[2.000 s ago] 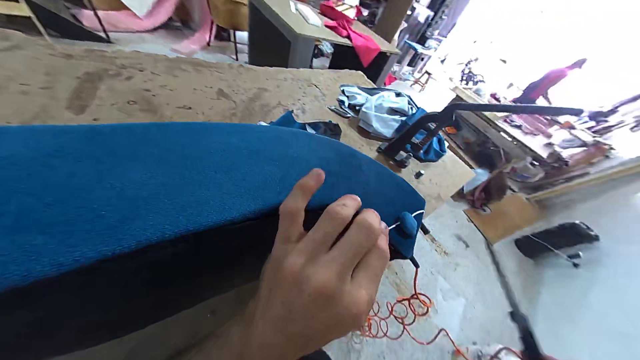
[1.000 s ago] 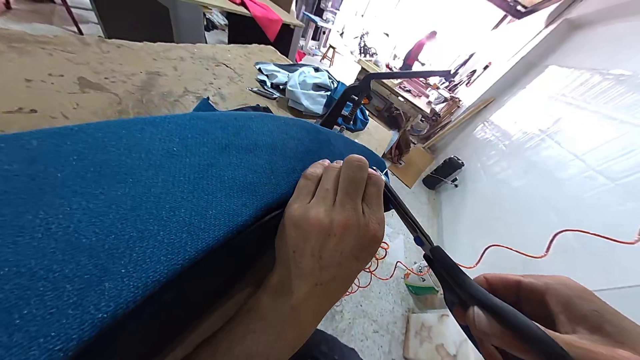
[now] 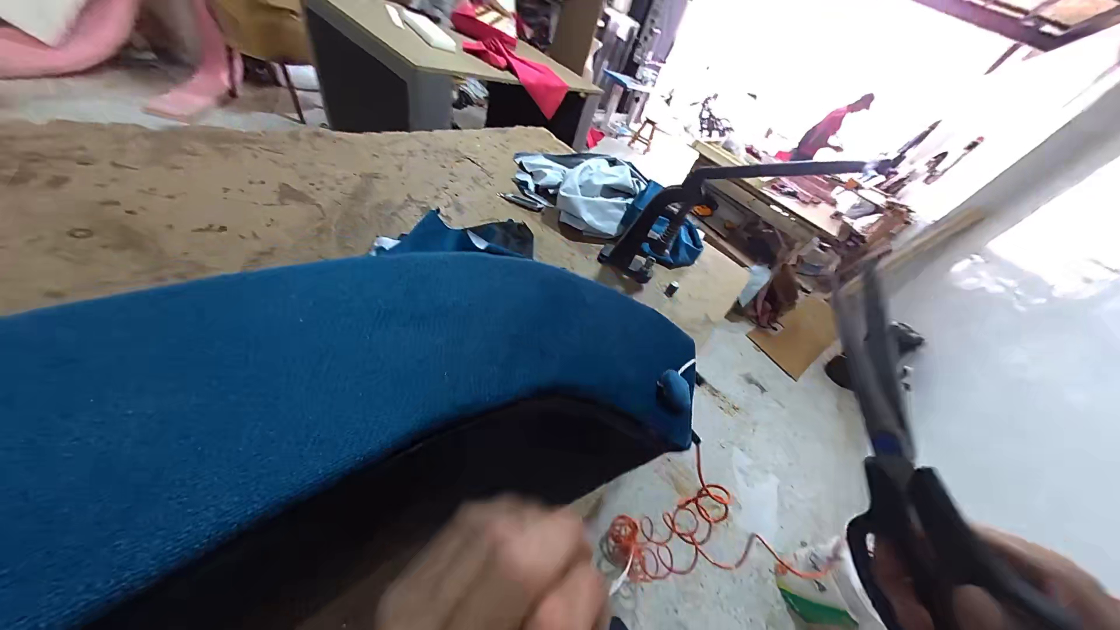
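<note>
A blue fabric-covered upholstered piece (image 3: pixel 350 350) with a black underside lies across the left and middle. At its right end sits a blue fabric-covered button (image 3: pixel 674 390) with a short white cord beside it. My left hand (image 3: pixel 503 569), blurred, is at the bottom below the dark underside, off the blue fabric; its fingers look curled, and whether it holds something cannot be told. My right hand (image 3: pixel 1019 573) at the lower right holds black-handled scissors (image 3: pixel 888 411) by the handles, blades pointing up, apart from the upholstered piece.
Behind is a worn wooden tabletop (image 3: pixel 219 192) with blue fabric scraps (image 3: pixel 472 236), a bundle of light fabric (image 3: pixel 599 192) and a black metal lever device (image 3: pixel 647 227). A coiled orange hose (image 3: pixel 691 525) and a white bucket (image 3: pixel 840 577) are low right. A person (image 3: pixel 827 131) is far behind.
My left hand has come off the button end and moved down. The scissors, at that end one second ago, are now away to the right. The button shows again.
</note>
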